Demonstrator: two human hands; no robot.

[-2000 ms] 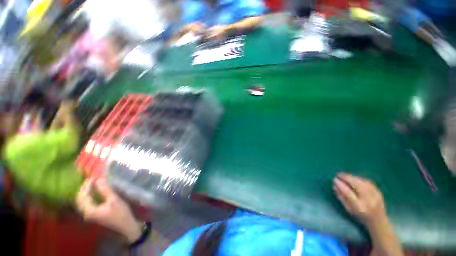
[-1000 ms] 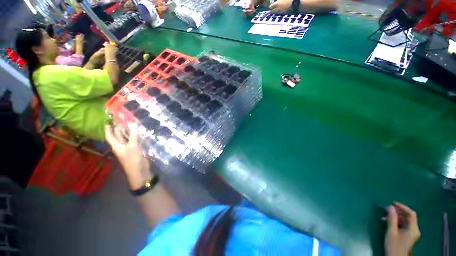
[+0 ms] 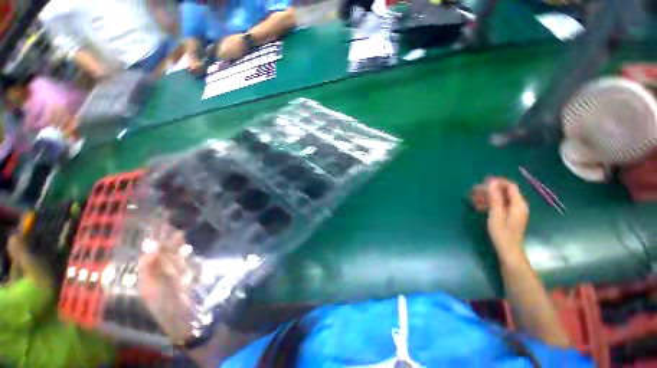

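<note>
A clear blister tray [image 3: 266, 176] with rows of dark parts or pockets is raised and tilted at the left, over the stack. My left hand [image 3: 167, 277] is at its lower left edge, seen blurred through the clear plastic, and holds it. The red-orange tray [image 3: 101, 241] shows at the stack's left side. My right hand [image 3: 506, 205] is over the green bench at the right, fingers bent together; blur hides whether a small thing is between them.
Purplish tweezers [image 3: 542, 190] lie right of my right hand. A round white fan [image 3: 611, 122] stands at the far right. White sheets with dark parts [image 3: 241, 70] lie across the bench by a person in blue. A person's lime sleeve [image 3: 43, 323] is at lower left.
One clear tray has come up off the stack and moved right over the bench with my left hand. The view has turned right, bringing the fan into view.
</note>
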